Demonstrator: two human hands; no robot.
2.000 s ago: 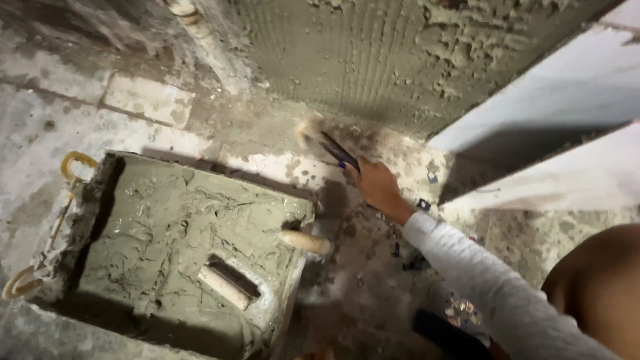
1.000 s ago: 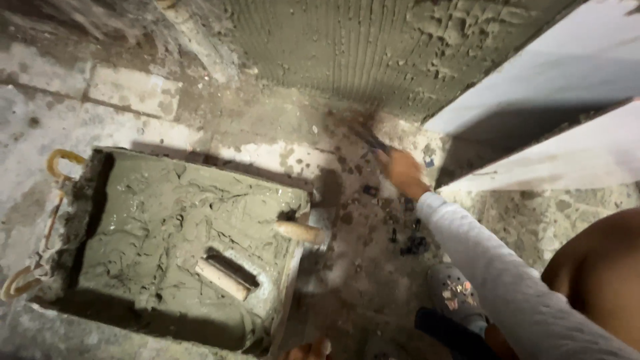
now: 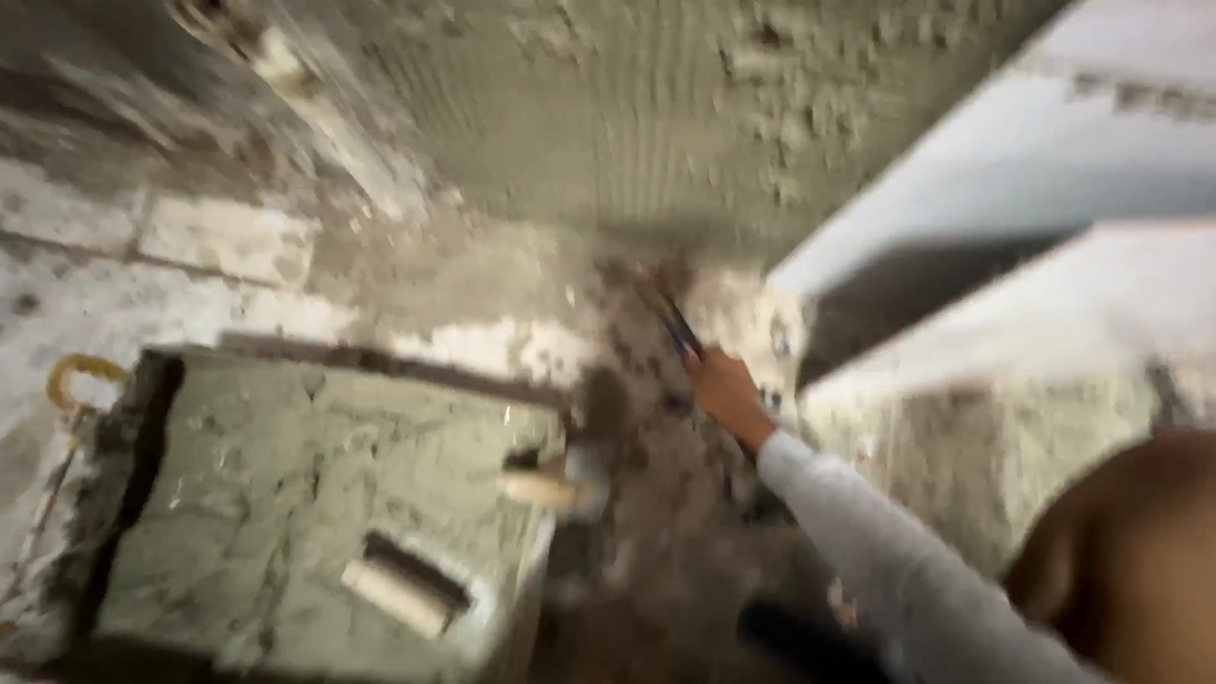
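Observation:
My right hand, in a light grey sleeve, is closed around the dark handle of a brush. The brush is blurred, with its head low over the dirty floor at the foot of a mortar-covered wall. Left of it stands a tub of grey-green mortar. A trowel with a pale wooden handle lies on the mortar. A second tool with a rounded wooden handle rests at the tub's right edge. My left hand is out of view.
White panels stand on the right, with a dark gap between them. A pipe runs down to the floor at upper left. The tub has a yellow loop handle on its left. A bare knee shows at lower right.
Since the oldest frame the brush in my right hand has moved right along the foot of the wall. Fingers seen at the bottom edge before are out of view now. The view has shifted slightly.

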